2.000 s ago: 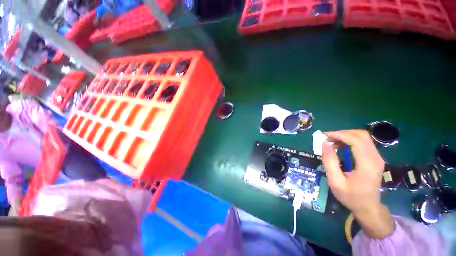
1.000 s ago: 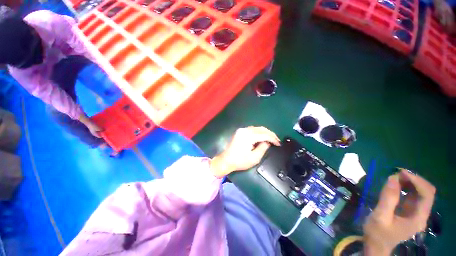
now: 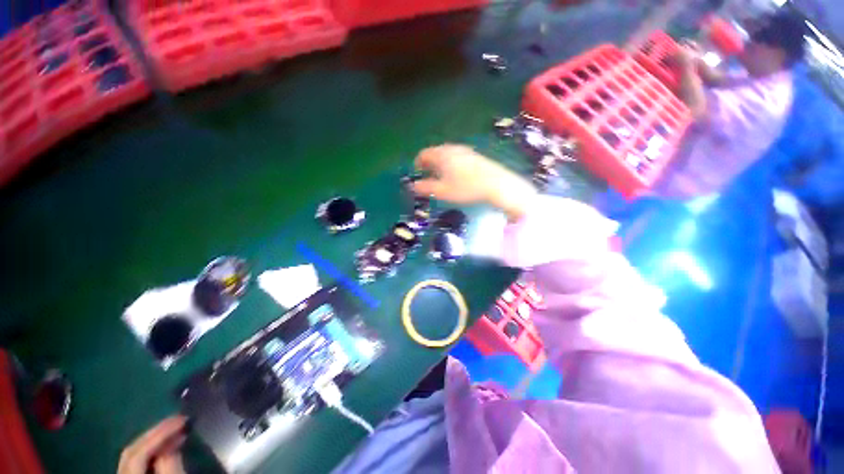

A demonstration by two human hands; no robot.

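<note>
The black test fixture (image 3: pixel 205 393) with its blue circuit board (image 3: pixel 310 356) and dark round seat (image 3: pixel 254 387) lies at the lower left, blurred. A white cable (image 3: pixel 347 410) is plugged into the board's near edge. My left hand (image 3: pixel 155 448) is at the fixture's left end, cut off by the bottom edge; whether it grips the fixture is unclear. My right hand (image 3: pixel 458 176) is over the far end of a row of small dark cased parts (image 3: pixel 387 252). Its fingertips are bent down at a dark part, but blur hides whether they hold it.
White paper (image 3: pixel 148 305) bears black discs; another white piece (image 3: pixel 289 283), a blue stick (image 3: pixel 338 275) and a yellow ring (image 3: pixel 435 314) lie nearby. A black disc (image 3: pixel 341 212) lies behind. Red trays (image 3: pixel 241 37) line the back; another (image 3: pixel 606 116) stands right, beside a person in pink.
The view has swung to the right. My right hand has moved from beside the fixture out to the far end of the dark parts. My left hand stays at the fixture's left end.
</note>
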